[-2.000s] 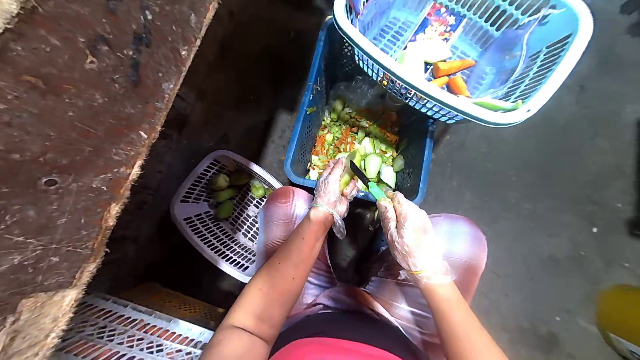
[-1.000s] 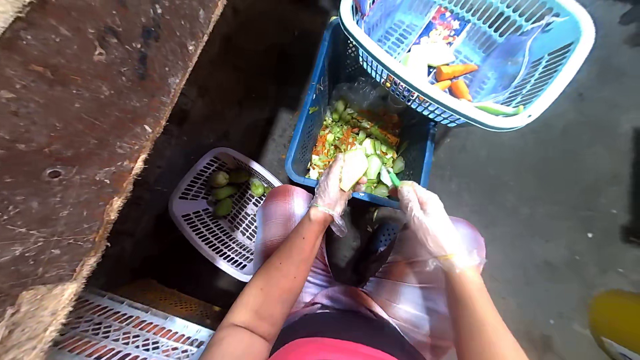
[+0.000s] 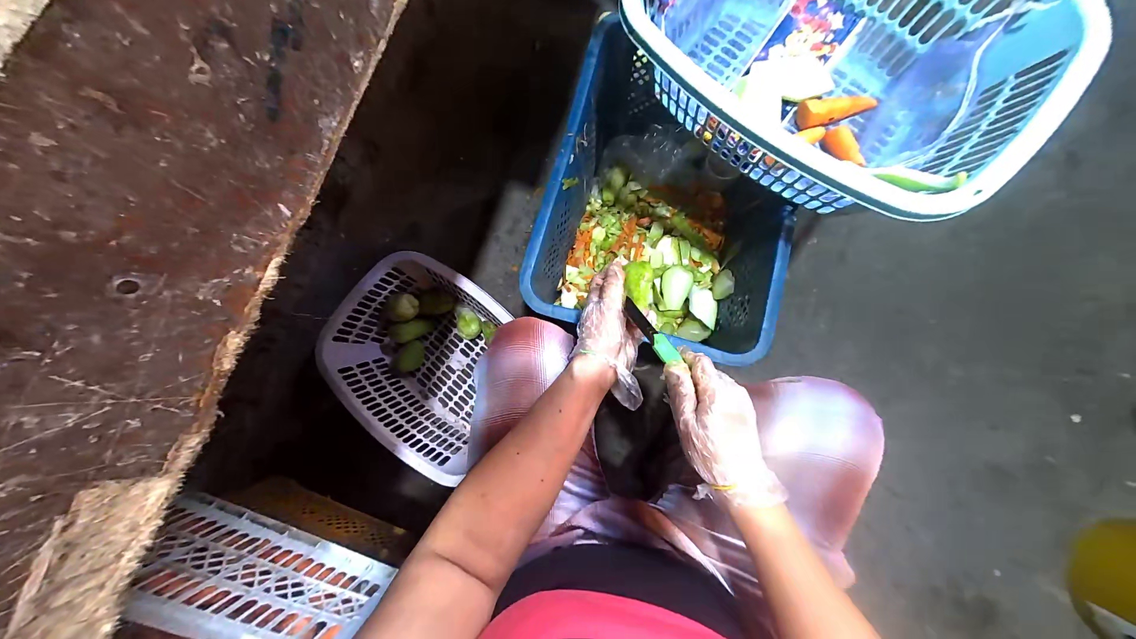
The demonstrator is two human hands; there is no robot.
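Both hands wear clear plastic gloves. My left hand (image 3: 609, 321) holds a green vegetable (image 3: 638, 284), perhaps a chayote, over the near edge of a blue plastic basket (image 3: 770, 333). My right hand (image 3: 717, 417) grips a knife by its green handle (image 3: 666, 349), and the dark blade (image 3: 639, 318) lies against or close to the vegetable; contact is partly hidden by the left fingers. Inside the blue basket are green and orange peelings and cut scraps (image 3: 621, 235) and several pale green pieces (image 3: 676, 286).
A light blue basket (image 3: 954, 200) with carrots (image 3: 834, 110) overlaps the far right of the blue basket. At left, a pale basket (image 3: 355, 390) holds several green vegetables (image 3: 410, 331). A worn wooden board (image 3: 151, 204) fills the left side; a white crate (image 3: 257, 568) stands below it.
One second ago a pale peeled face of the held vegetable showed; now its green side shows. The knife has come back toward the left hand, after being farther right.
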